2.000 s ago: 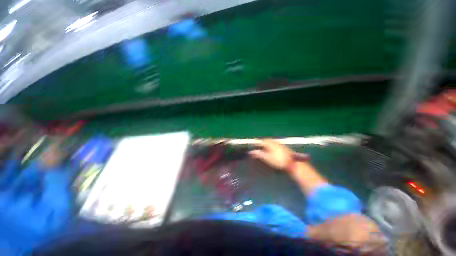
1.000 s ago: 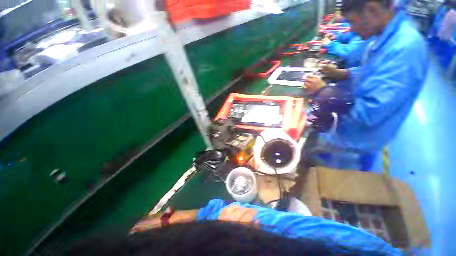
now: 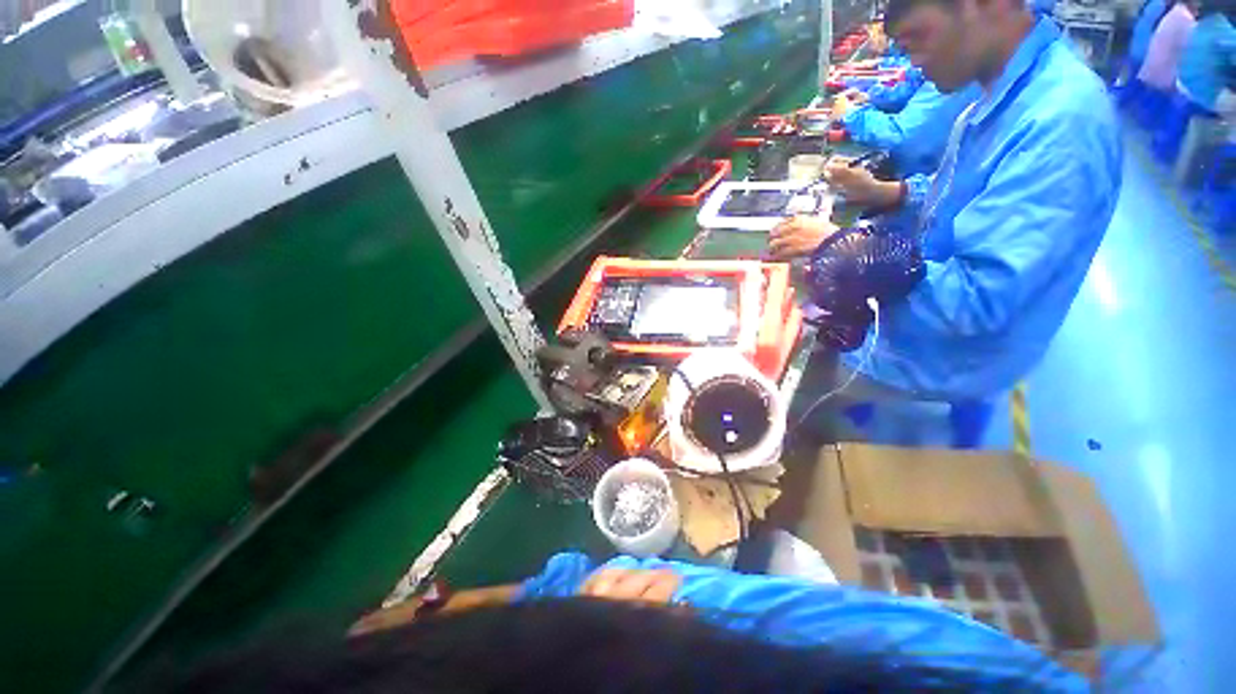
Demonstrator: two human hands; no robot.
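My right forearm, with a dark red wrist band (image 3: 434, 594), crosses the bottom edge; the right hand (image 3: 382, 618) is mostly hidden behind a dark shape, so its fingers cannot be read. A patch of skin (image 3: 634, 584) on the blue sleeve (image 3: 813, 613) looks like fingers, possibly my left hand; its grip cannot be told. Just beyond the sleeve stands a white round tub (image 3: 636, 504) of small silver pieces. A small black fan (image 3: 556, 456) is left of it, and a white round housing with a dark centre (image 3: 728, 414) is behind it to the right.
An orange-lit box (image 3: 632, 412) stands behind the tub. Beyond is a red-orange frame with a device (image 3: 678, 309). A chipped white post (image 3: 454, 224) rises beside the green conveyor (image 3: 244, 407). An open partitioned carton (image 3: 949, 495) is at right. A person in blue (image 3: 1017, 217) works at a white-framed device.
The view has swung right from the white tray and belt edge to the tub, fans and carton. Since one second ago it has shifted slightly; my arm stays along the bottom edge.
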